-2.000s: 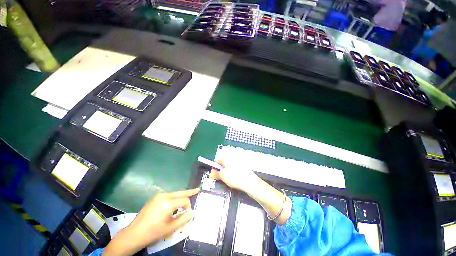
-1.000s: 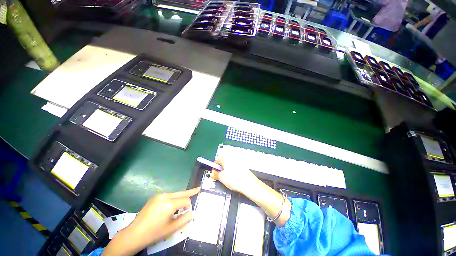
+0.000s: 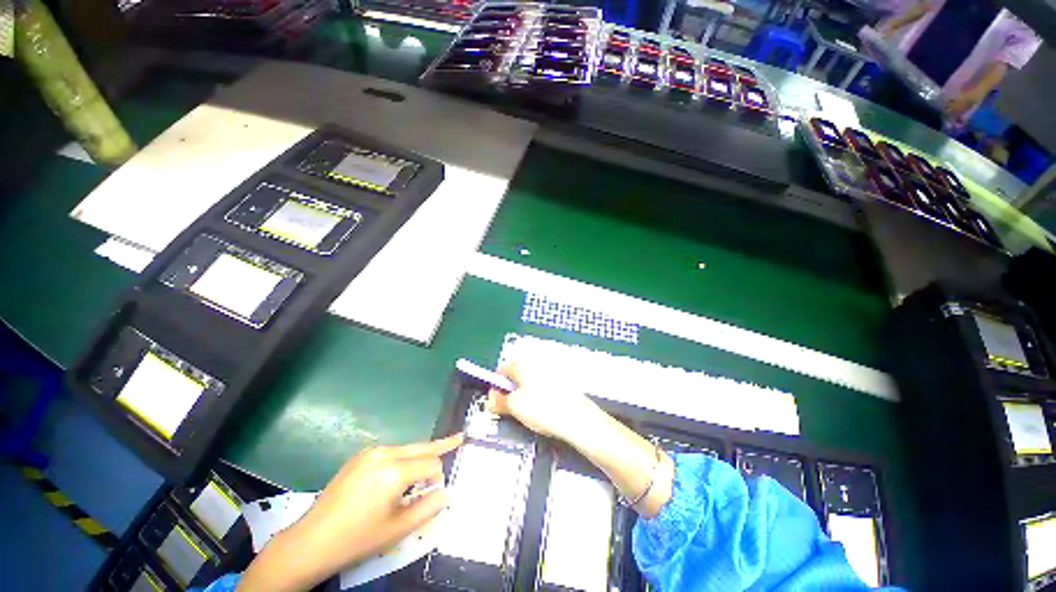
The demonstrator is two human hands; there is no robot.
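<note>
My right hand (image 3: 544, 405) is closed around pale pen-like tweezers (image 3: 484, 375) over the upper end of the leftmost phone (image 3: 484, 497) in the near foam tray (image 3: 454, 405). The tweezer tips are hidden under the hand. My left hand (image 3: 376, 503) has its index fingertip at that phone's upper left edge; its other fingers are curled, and nothing shows clearly in it. A long white release liner (image 3: 660, 384) lies just beyond the tray. A sheet with a close grid of tiny pieces (image 3: 579, 318) lies behind it.
A foam tray with phones (image 3: 336, 260) stands at left on white boards (image 3: 400, 289). Another tray (image 3: 955, 439) stands at right, and one more at lower left. A white tape strip (image 3: 695, 327) crosses the green mat. Blister trays (image 3: 521, 46) sit on the far ledge. People are at upper right.
My hands and the tweezers have barely moved. Small pale specks on the green mat have shifted to the right. The people in the background have moved.
</note>
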